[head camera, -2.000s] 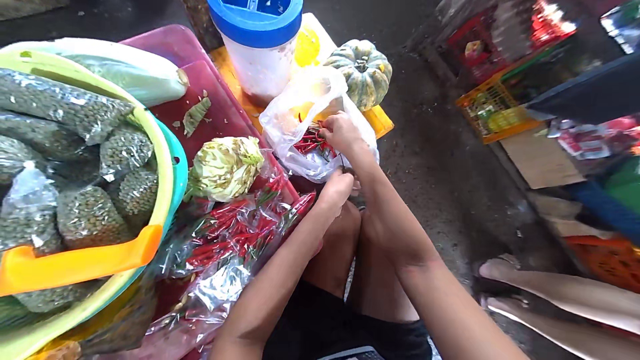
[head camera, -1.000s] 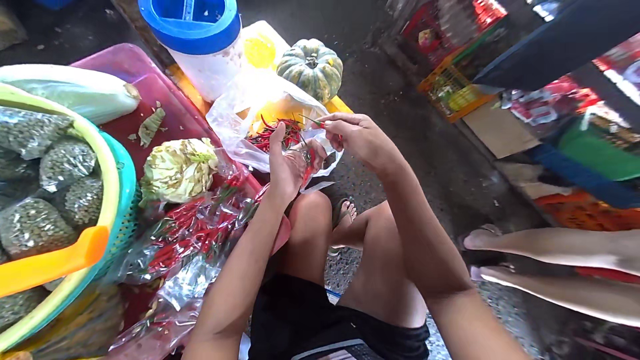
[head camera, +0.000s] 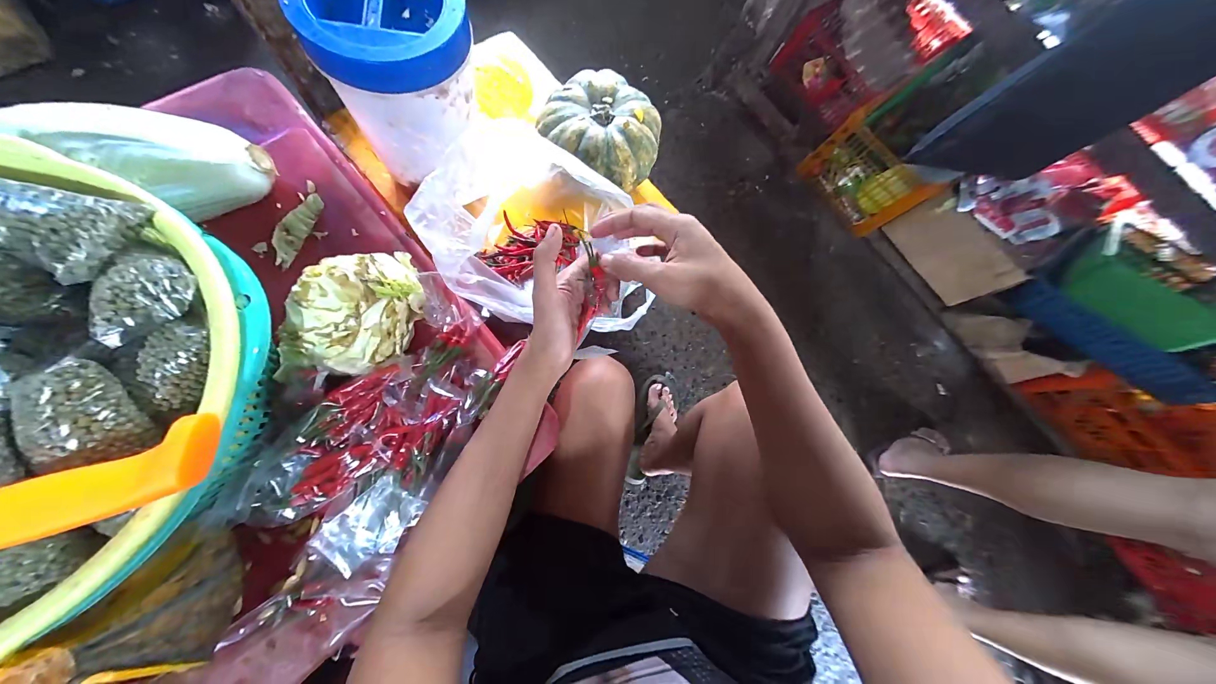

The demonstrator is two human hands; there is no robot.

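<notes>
My left hand [head camera: 562, 294] holds a few red chili peppers [head camera: 596, 285] with green stems, its thumb pointing up. At the stem ends, the thumb and fingers of my right hand [head camera: 655, 252] are curled; whether they pinch a stem cannot be told. Just behind my hands lies an open white plastic bag [head camera: 446, 228] with a heap of red chilies [head camera: 522, 249] in it. Clear plastic bags with more red chilies [head camera: 380, 427] rest on a pink tray [head camera: 380, 223], left of my left forearm.
A cut cabbage [head camera: 350, 312] and a pale long vegetable [head camera: 142, 157] lie on the tray. Left is a basket [head camera: 223, 313] of bagged small round produce. A blue-rimmed container [head camera: 404, 104] and a squash [head camera: 601, 128] stand ahead. Another person's legs [head camera: 1054, 499] and several crates [head camera: 860, 176] are at right.
Two seconds ago both hands were at the white bag, my right hand over the chilies in it. Now my hands are raised together at its near right side, with chilies in the left.
</notes>
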